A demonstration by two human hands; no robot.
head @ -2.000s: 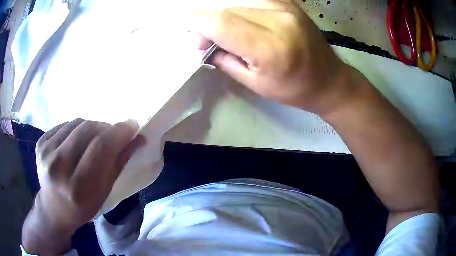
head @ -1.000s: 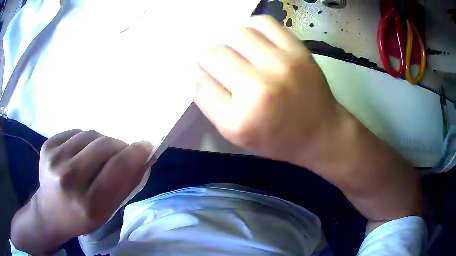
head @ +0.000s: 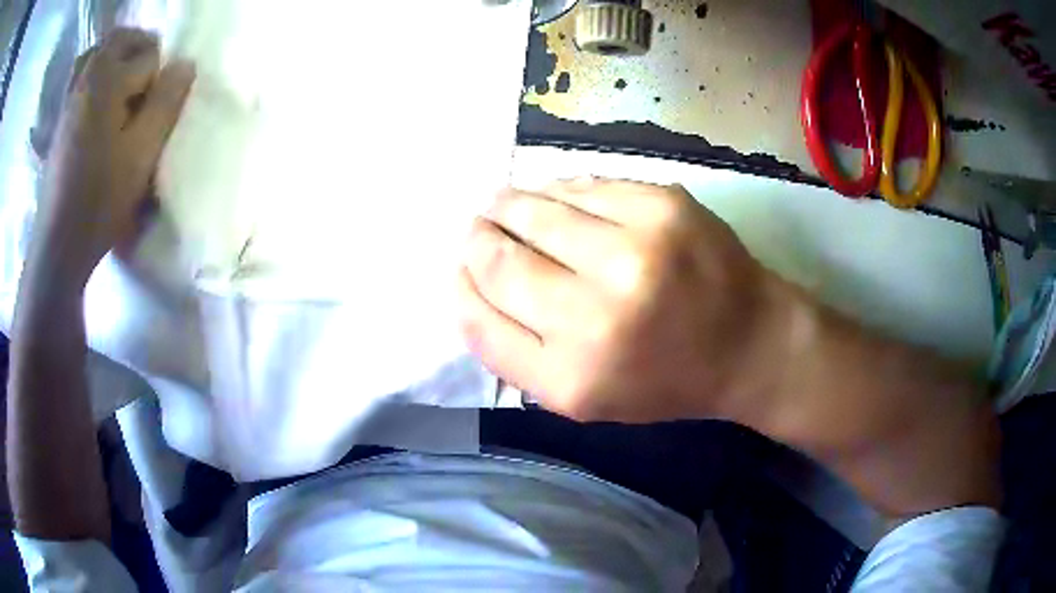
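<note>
A large white garment piece (head: 347,174), overexposed and partly wrinkled, lies across the left and middle of the table and hangs over its front edge. My right hand (head: 614,290) has curled fingers closed on its right edge near the table front. My left hand (head: 127,127) is at the upper left on the cloth, fingers bent; whether it pinches the cloth is hard to tell. The fingertips of both hands are mostly hidden.
A ribbed cream knob (head: 614,28) stands on the chipped machine bed (head: 706,87). Scissors with red and yellow-orange loops (head: 842,110) lie on a red patch to the right. A thin pointed tool (head: 996,266) and a pale bundle (head: 1028,342) are at the far right.
My left hand has moved from the lower left up to the upper left. The cloth has turned, its right edge now running nearly upright. My right hand stays on that edge, slightly lower.
</note>
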